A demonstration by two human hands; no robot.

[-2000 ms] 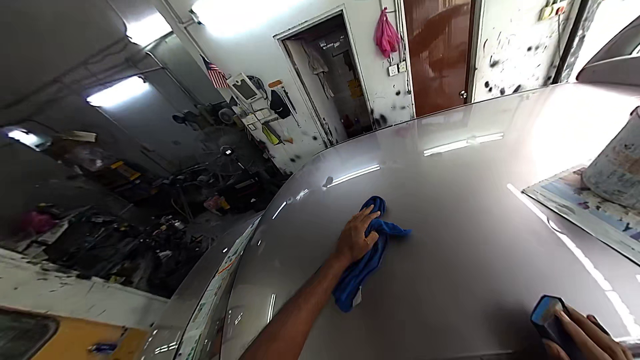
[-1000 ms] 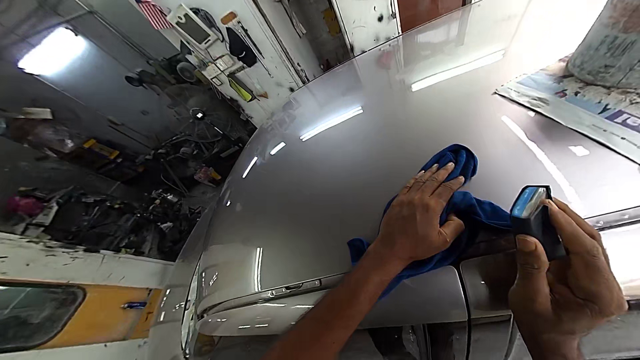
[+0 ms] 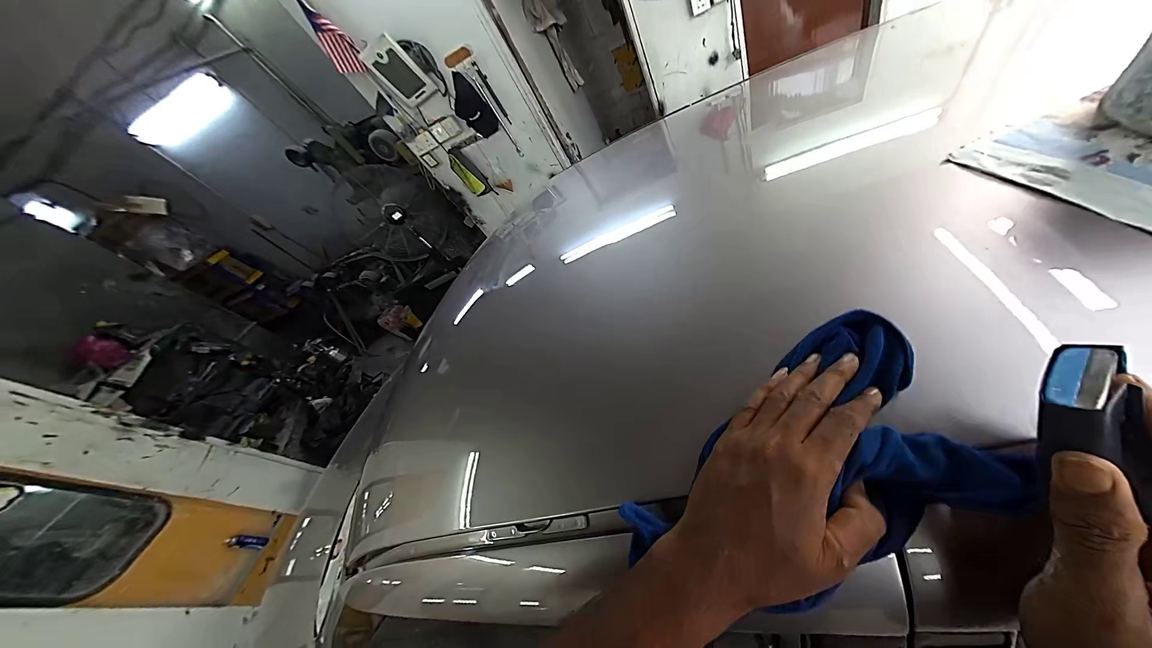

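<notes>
My left hand (image 3: 774,477) presses a bunched blue cloth (image 3: 936,468) onto the glossy grey-brown car roof (image 3: 630,360), close to its near edge. The fingers lie on top of the cloth, which spreads out around the palm. At the right edge of the view my right hand (image 3: 1084,540) grips a small dark block with a blue and pale end face (image 3: 1080,382), raised beside the cloth. Part of that hand is cut off by the frame.
Sheets of printed paper (image 3: 1071,166) lie on the roof at the upper right, under a container (image 3: 1134,94). A roof-edge trim (image 3: 540,526) runs along the near side. Beyond the car stand a fan (image 3: 396,216), piled parts (image 3: 261,387) and a wall with hung tools.
The cloth under my left hand has come from mid-roof to the near edge since two seconds ago. My right hand has risen from the lower corner with the block. The view has come closer to the roof.
</notes>
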